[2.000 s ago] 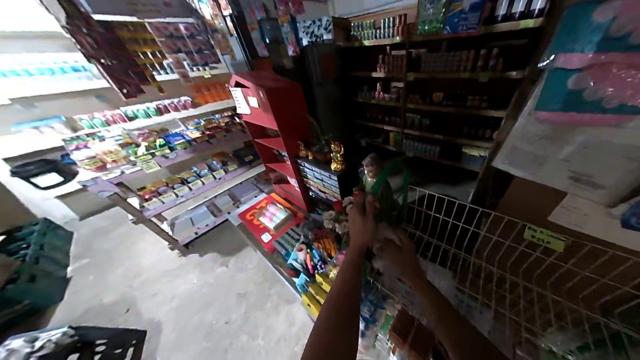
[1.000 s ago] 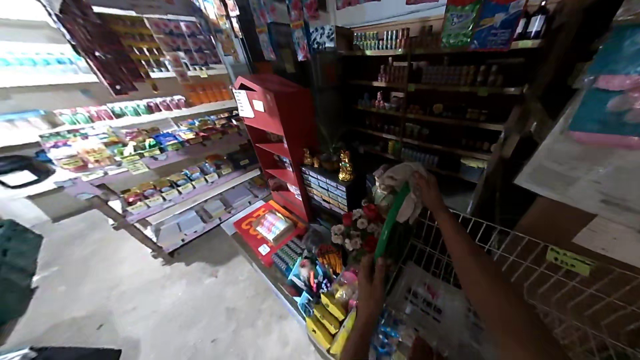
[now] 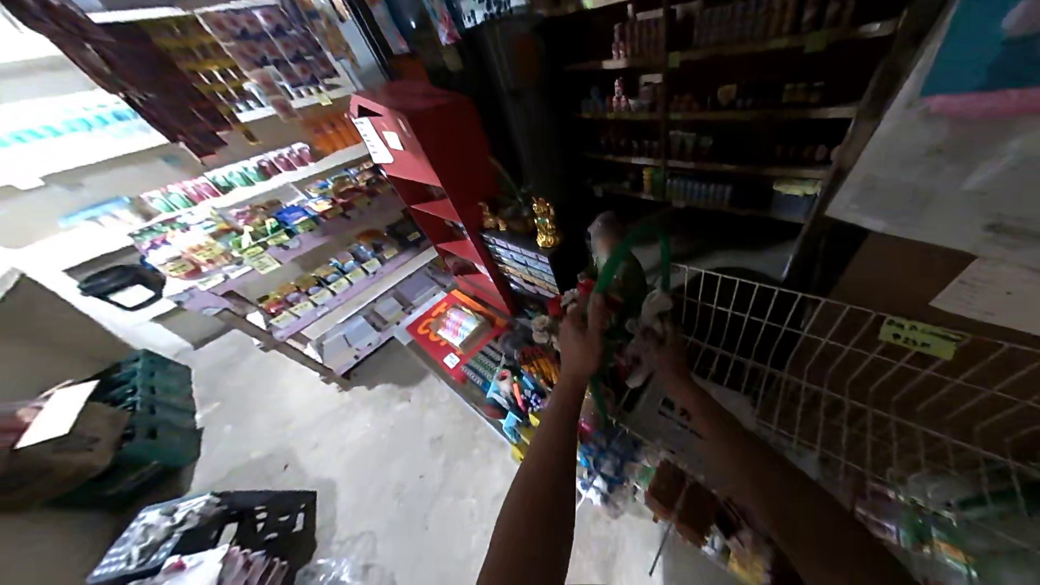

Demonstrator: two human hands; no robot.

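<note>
My left hand [image 3: 583, 337] is closed on the near left side of a green hoop-shaped item [image 3: 615, 272], perhaps a plastic handle or ring. A pale crumpled cloth [image 3: 647, 318] is in my right hand [image 3: 662, 353], against the hoop's right side. Red and white artificial flowers [image 3: 546, 322] are just left of my left hand. Beyond the hoop is a dark green rounded thing with a pale top [image 3: 603, 236], too dim to name. Below my hands, the counter carries pens and small goods [image 3: 520, 390].
A white wire rack [image 3: 812, 357] runs along the right. A red wooden shelf unit [image 3: 443, 154] and a golden figurine [image 3: 544, 223] are beyond the counter. Stocked shelves [image 3: 325, 244] line the left. A green crate [image 3: 166, 414] and a black crate [image 3: 276, 520] sit lower left.
My right hand has come down with the cloth from the hoop's upper part. My left hand has moved up along the hoop.
</note>
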